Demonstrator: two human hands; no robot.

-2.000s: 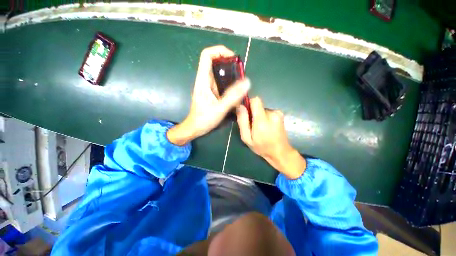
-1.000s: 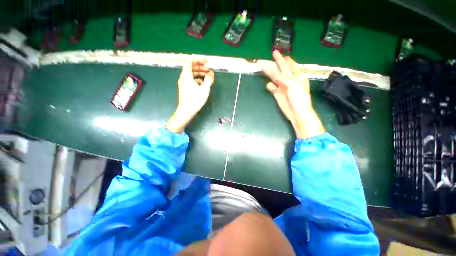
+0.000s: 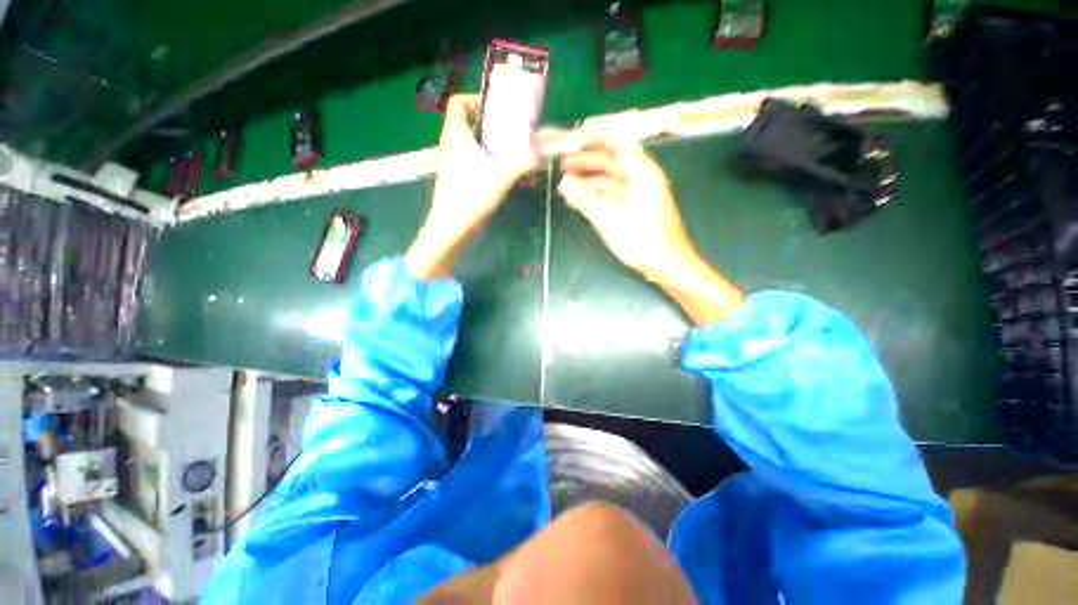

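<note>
A handset assembly (image 3: 512, 97) with a dark red rim is in my left hand (image 3: 471, 177), its white face towards me, held over the worn white edge strip. My right hand (image 3: 609, 189) is just right of it, blurred, fingers curled; I cannot tell whether it holds anything. Another red-rimmed handset (image 3: 337, 247) lies alone on the green bench to the left. A small pile of black middle housings (image 3: 804, 160) lies on the bench at right.
Beyond the chipped white edge strip (image 3: 697, 119), the green conveyor belt (image 3: 384, 116) carries several spaced-out phones. Stacked black blister trays (image 3: 1028, 225) stand at the right. A brown carton (image 3: 1040, 576) is at lower right. Grey equipment stands below the bench at left.
My left hand, empty a second ago, now holds a handset. My right hand has drawn back from the belt towards it. The view has shifted and shows more of the left side.
</note>
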